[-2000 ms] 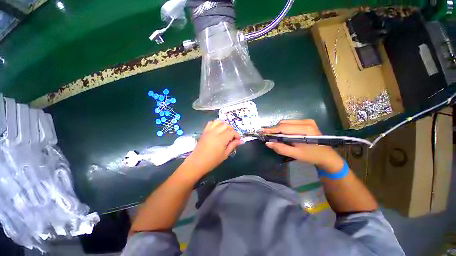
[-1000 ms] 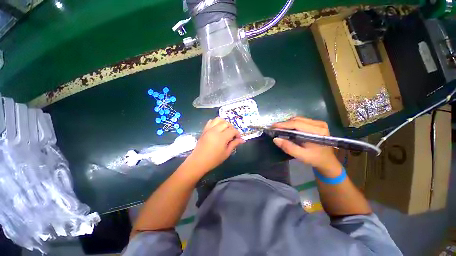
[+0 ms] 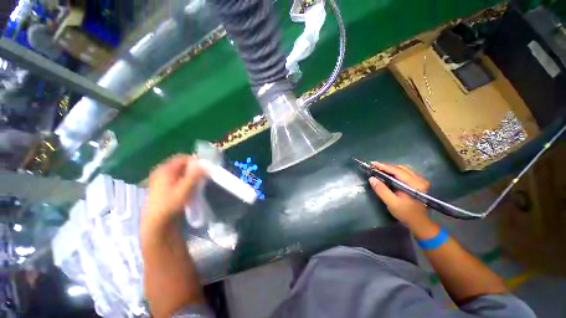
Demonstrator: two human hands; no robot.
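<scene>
My left hand (image 3: 174, 186) is blurred and holds the white housing (image 3: 228, 181) by one end, raised at the left near the blue disc components (image 3: 249, 177). Its bagged cord (image 3: 222, 236) hangs below. The housing's open side and circuitry cannot be seen. My right hand (image 3: 400, 192) holds the soldering iron (image 3: 403, 187) like a pen, its tip pointing up-left over the dark green bench, touching nothing visible. The iron's cable runs off to the right.
The clear funnel hood (image 3: 301, 138) hangs over the bench (image 3: 347, 211). Stacked white units (image 3: 102, 248) stand at far left. A cardboard tray (image 3: 447, 127) with silvery scraps (image 3: 499, 135) is at right, beside a black box (image 3: 527, 68). Another bagged white unit (image 3: 307, 9) lies on the green conveyor (image 3: 372, 25).
My left hand has lifted the housing from under the funnel and moved it left. My right hand has drawn the iron away from it. The view has shifted left.
</scene>
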